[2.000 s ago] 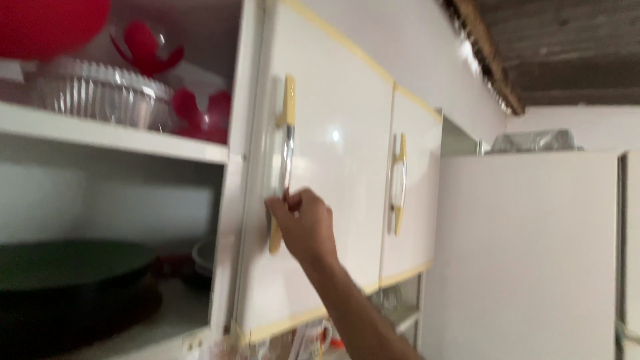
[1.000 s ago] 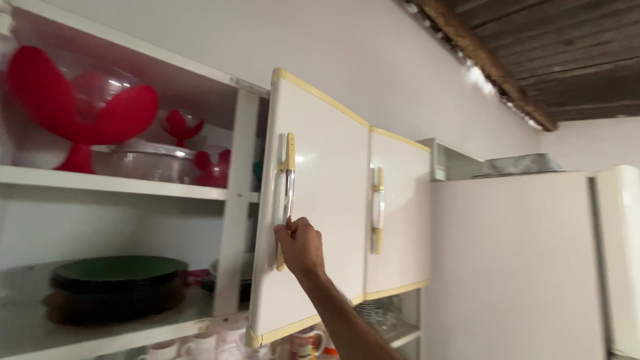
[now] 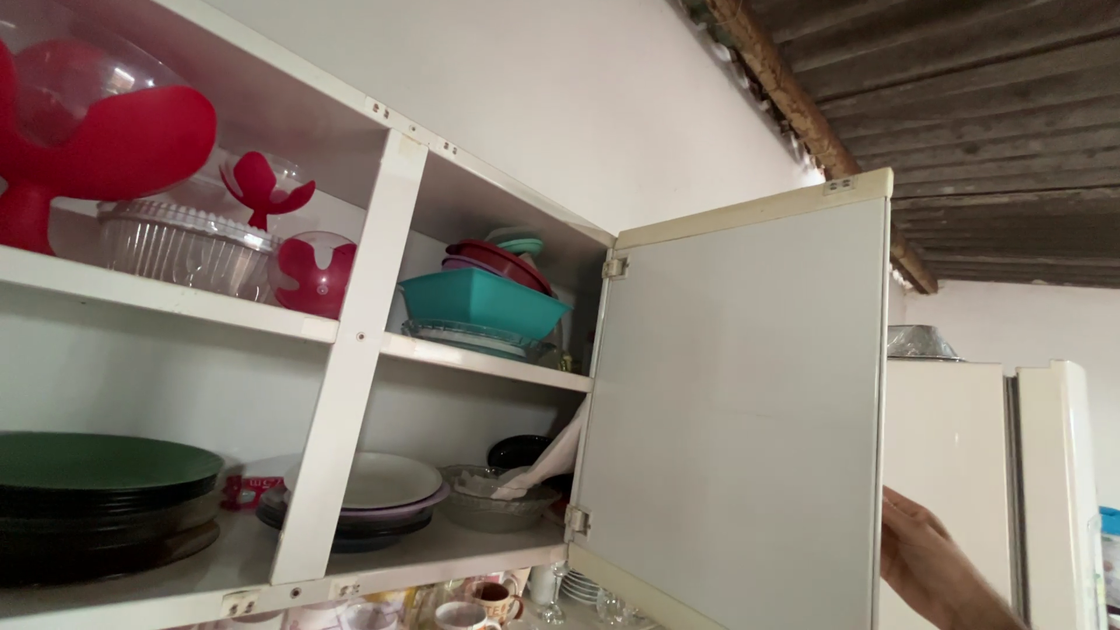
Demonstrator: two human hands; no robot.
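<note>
A white cabinet door point(image 3: 735, 411) stands swung wide on its two hinges. My right hand point(image 3: 919, 542) is at the door's outer edge, at the lower right; its fingertips and the handle are hidden behind the door. Inside the uncovered compartment, a turquoise plastic basin point(image 3: 481, 304) rests on a clear glass dish point(image 3: 472, 337), with red and purple containers on top. On the shelf below are stacked plates point(image 3: 385, 481) and a glass bowl point(image 3: 499, 503) with a pale cloth or bag in it. My left hand is out of view.
At the left, red plastic bowls point(image 3: 114, 144) and a clear fluted container point(image 3: 184, 249) occupy the upper shelf, above a stack of green plates point(image 3: 105, 464). Mugs point(image 3: 464, 615) and glasses stand below the cabinet. A refrigerator point(image 3: 949, 437) is behind the door, at the right.
The door, nearly closed two seconds ago, has swung outward to the right, my right hand moving with it. The compartment behind it now shows.
</note>
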